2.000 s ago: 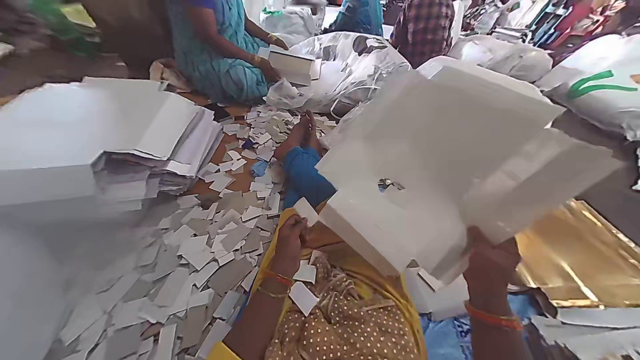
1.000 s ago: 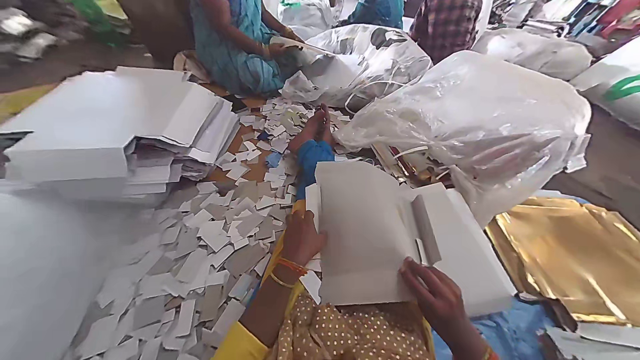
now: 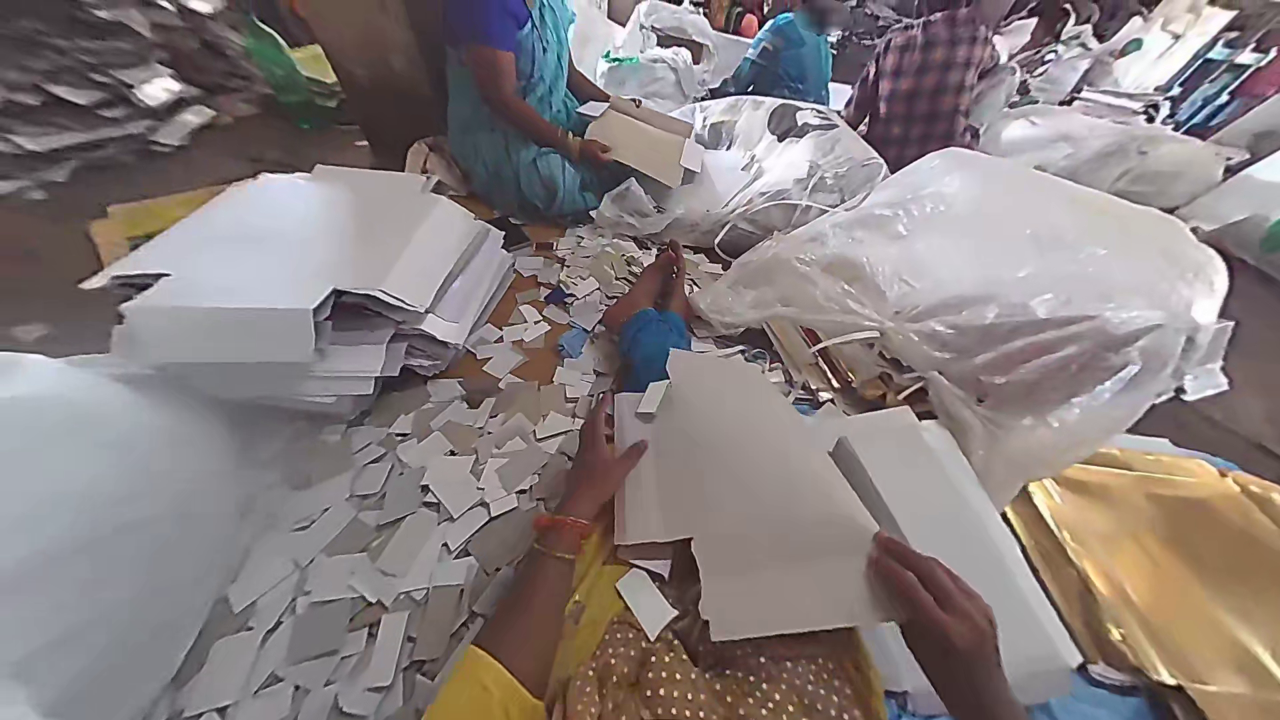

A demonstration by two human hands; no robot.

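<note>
A pale cardboard sheet (image 3: 765, 500) with cut edges lies over my lap, tilted. My left hand (image 3: 600, 465) grips a folded side flap (image 3: 640, 480) at the sheet's left, thumb on top. My right hand (image 3: 935, 600) holds the sheet's lower right edge, its fingertips at that edge. Under and right of it lies a white folded cardboard piece (image 3: 960, 540) with a raised narrow flap. A small cardboard scrap (image 3: 647, 604) rests on my dotted clothing, and another (image 3: 652, 398) lies at the flap's top.
Cardboard scraps (image 3: 400, 540) cover the floor at left. Beyond them stands a stack of cut cardboard sheets (image 3: 290, 260). A filled plastic bag (image 3: 1010, 270) and gold sheets (image 3: 1170, 560) are at right. A person in blue (image 3: 520, 110) sits ahead holding a cardboard piece (image 3: 640, 145).
Two seconds ago the cardboard was raised and spread open; it came down onto my lap. Since one second ago, the person ahead has lifted a cardboard piece into clearer view.
</note>
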